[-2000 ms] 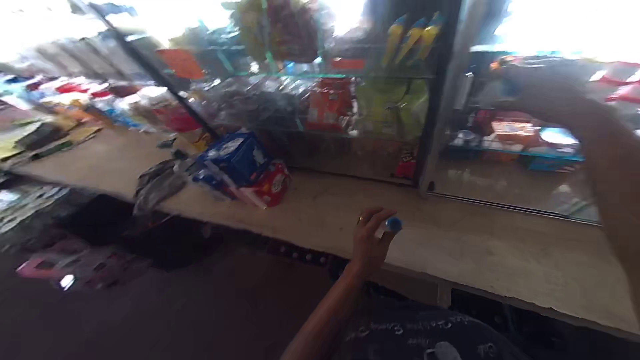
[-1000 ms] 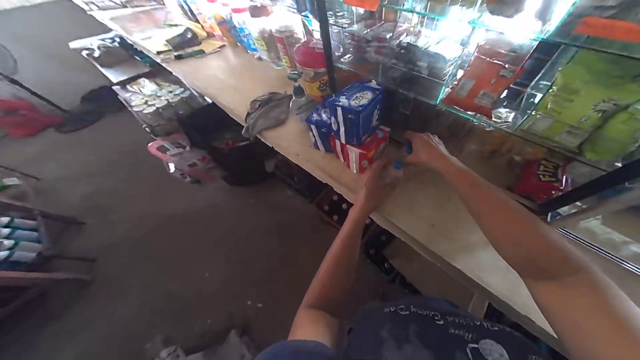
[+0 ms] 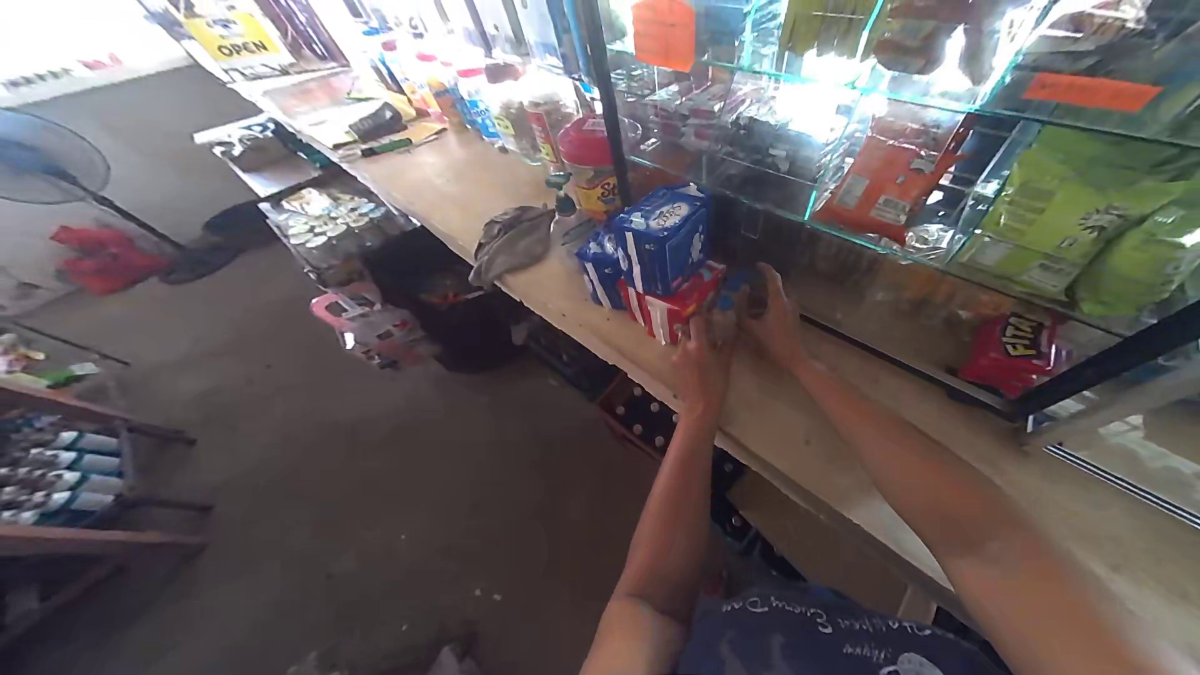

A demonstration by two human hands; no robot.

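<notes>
My left hand (image 3: 701, 352) is at the right side of a red-and-white packet (image 3: 670, 305) on the wooden counter (image 3: 797, 412). A small clear thing with a blue part (image 3: 731, 292) shows blurred between my hands; the left fingers close round its lower part. My right hand (image 3: 773, 314) is just to the right, fingers spread and curved beside it; whether it touches the thing cannot be told. A blue packet (image 3: 664, 239) lies on the red one, with another blue packet (image 3: 600, 267) to its left.
A grey cloth (image 3: 514, 244) hangs over the counter edge, next to a small pump bottle (image 3: 565, 220) and a red-lidded jar (image 3: 591, 164). The glass display case (image 3: 811, 202) with snack bags rises behind my hands. Crates of bottles (image 3: 642, 412) stand below the counter.
My right hand, up at the display case two seconds ago, has come down beside my left hand. Both hands are now by the packets. The view has swung to show more floor.
</notes>
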